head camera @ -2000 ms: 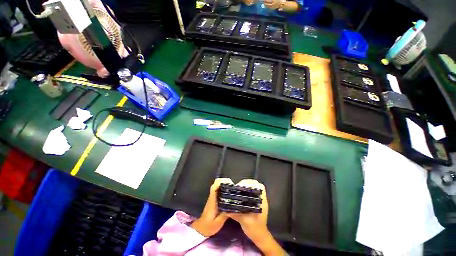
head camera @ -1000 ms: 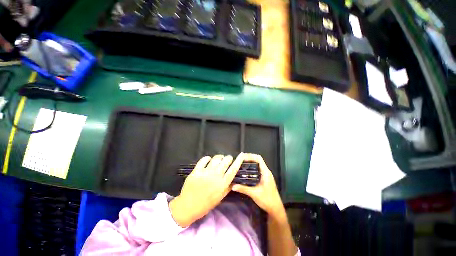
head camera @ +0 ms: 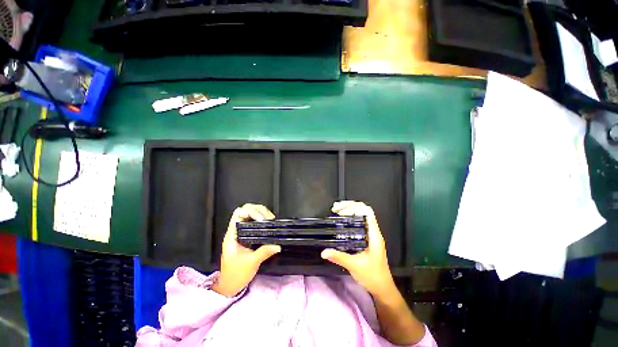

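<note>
A stack of phones [head camera: 301, 232], several dark slabs with striped edges, is held lengthwise between both hands, over the near part of the foam tray. My left hand [head camera: 245, 245] grips its left end, thumb along the near side and fingers on the far side. My right hand [head camera: 364, 247] grips its right end in the same way. The black four-slot foam tray [head camera: 277, 177] lies on the green mat under the stack. Its slots show bare bottoms where they are visible; the hands and stack hide their near parts.
White-handled tools [head camera: 191, 103] and a thin rod [head camera: 271, 107] lie beyond the tray. A small blue parts bin [head camera: 100, 91], a black cabled tool [head camera: 68, 130] and a small paper sheet [head camera: 87, 196] are left. Loaded trays [head camera: 230, 15] stand beyond. White paper sheets [head camera: 525, 179] lie right.
The stack was upright between the hands, then partly covered by my left hand; now it lies lengthwise with a hand at each end. The view has shifted downward.
</note>
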